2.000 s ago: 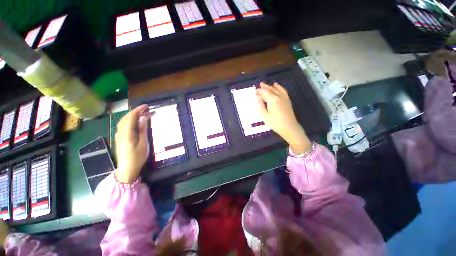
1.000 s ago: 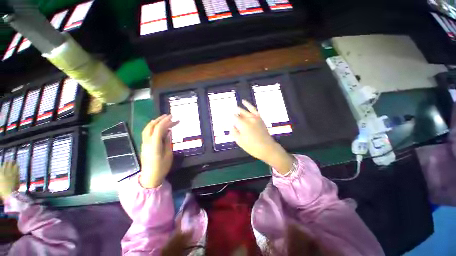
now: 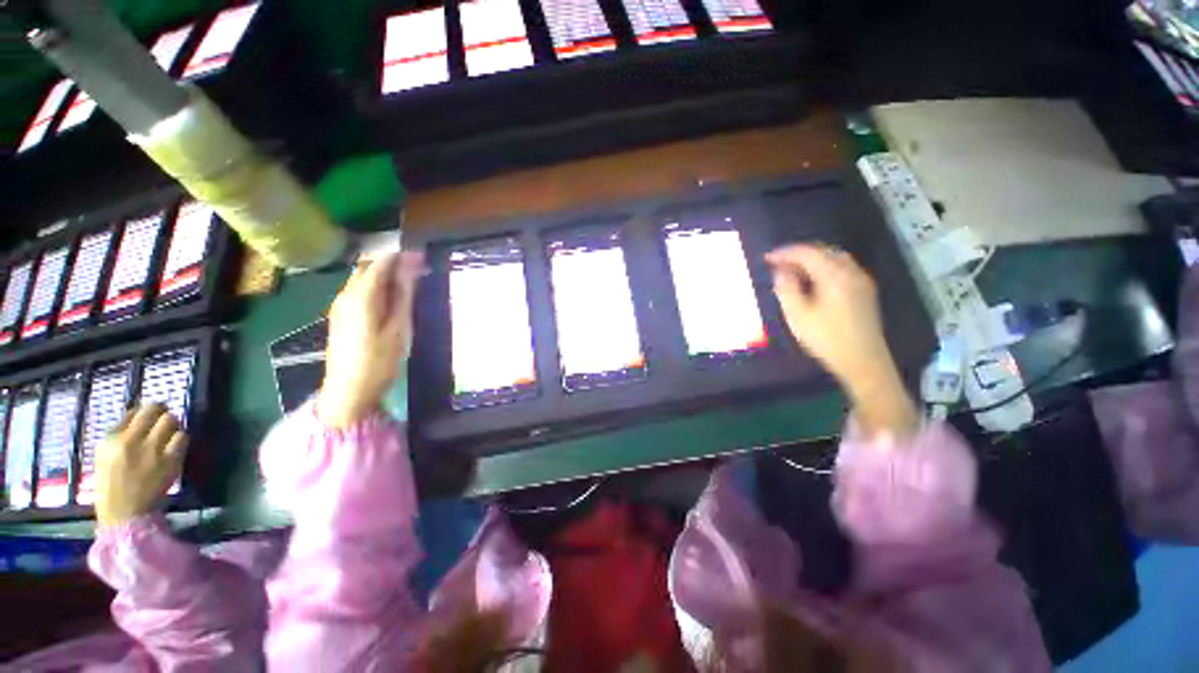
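Three smartphones lie side by side in a long black phone tray (image 3: 552, 422), their screens lit mostly white: a left phone (image 3: 492, 324), a middle phone (image 3: 596, 313) and a right phone (image 3: 714, 291). My left hand (image 3: 370, 331) is raised at the tray's left end, fingers bent together, with no object visible in it. My right hand (image 3: 831, 305) is over the tray's right part, just right of the right phone, fingers curled and holding nothing that I can see. Whether either hand touches the tray is unclear.
A loose phone (image 3: 300, 368) lies left, partly behind my left hand. A wrapped pole (image 3: 237, 182) slants above it. Another person's hand (image 3: 140, 460) is over a tray of lit phones at left. A power strip (image 3: 924, 226) and pale board (image 3: 1012, 164) are at right; more lit phones stand behind.
My right hand has moved from the middle phone to right of the right phone. My left hand has moved slightly left and up. The screens have turned whiter. The other person's hand has moved right.
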